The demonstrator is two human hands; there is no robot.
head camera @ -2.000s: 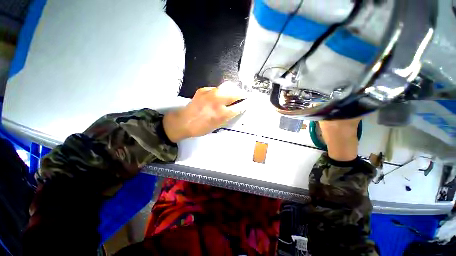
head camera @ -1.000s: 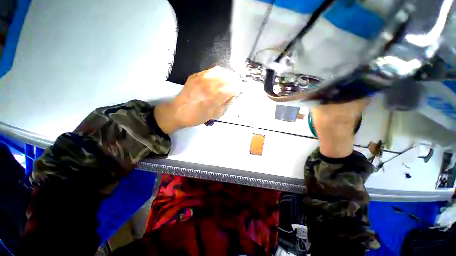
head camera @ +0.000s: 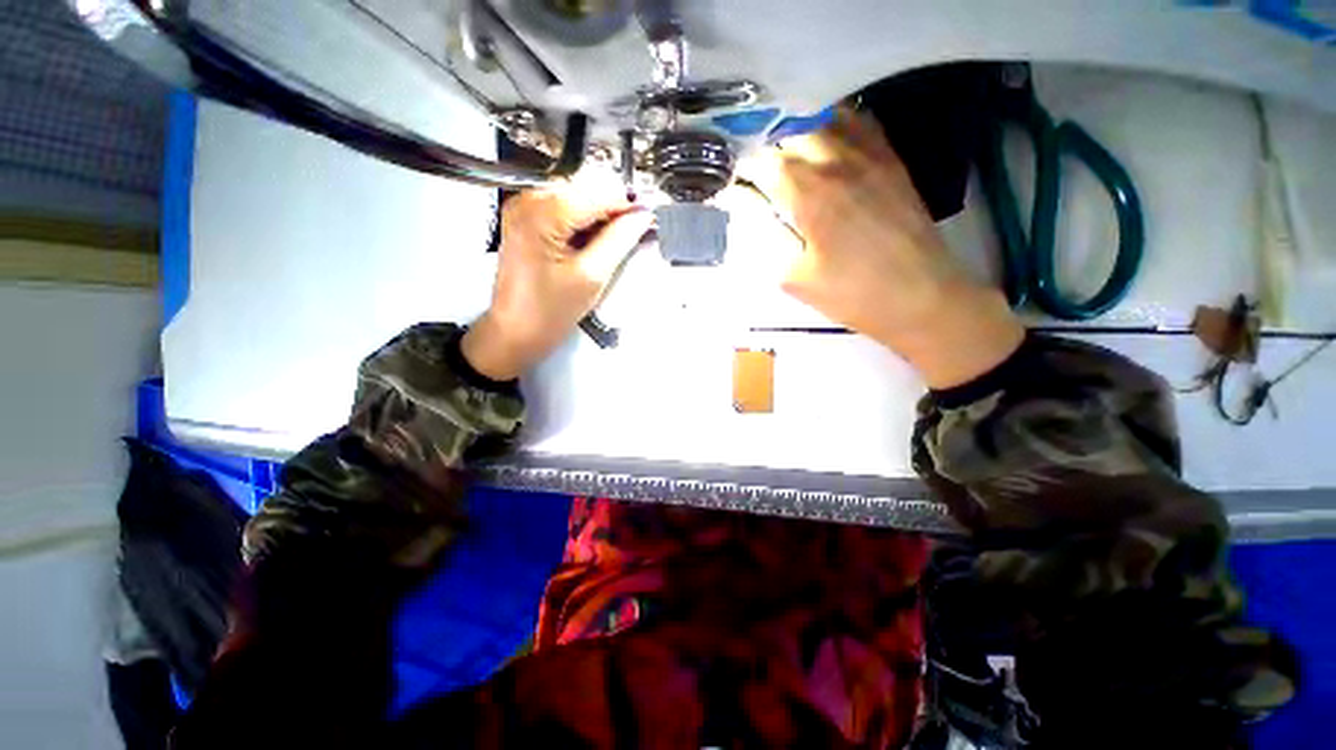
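Note:
My left hand [head camera: 554,264] is left of the needle area, thumb and fingertips close together; glare hides what they may hold. My right hand [head camera: 865,242] is right of the needle area, fingers reaching under the sewing machine head [head camera: 821,44]; its fingertips are washed out or hidden. A grey block [head camera: 692,235] sits between the hands, below a round metallic thread tension part [head camera: 693,166]. Black fabric [head camera: 930,139] lies behind and right of my right hand. A small dark strip [head camera: 599,330] lies by my left wrist.
Teal-handled scissors [head camera: 1087,220] lie right of my right hand. An orange tab [head camera: 753,380] is on the white table [head camera: 645,403]. Brown bits and wire [head camera: 1228,340] lie at the far right. Ruler tape [head camera: 718,494] runs along the front edge. A blue crate [head camera: 469,572] is below.
The view has shifted, showing the machine head farther left. My right hand has moved from beside the scissors toward the needle area, uncovering the teal handles. My left hand remains near the needle area.

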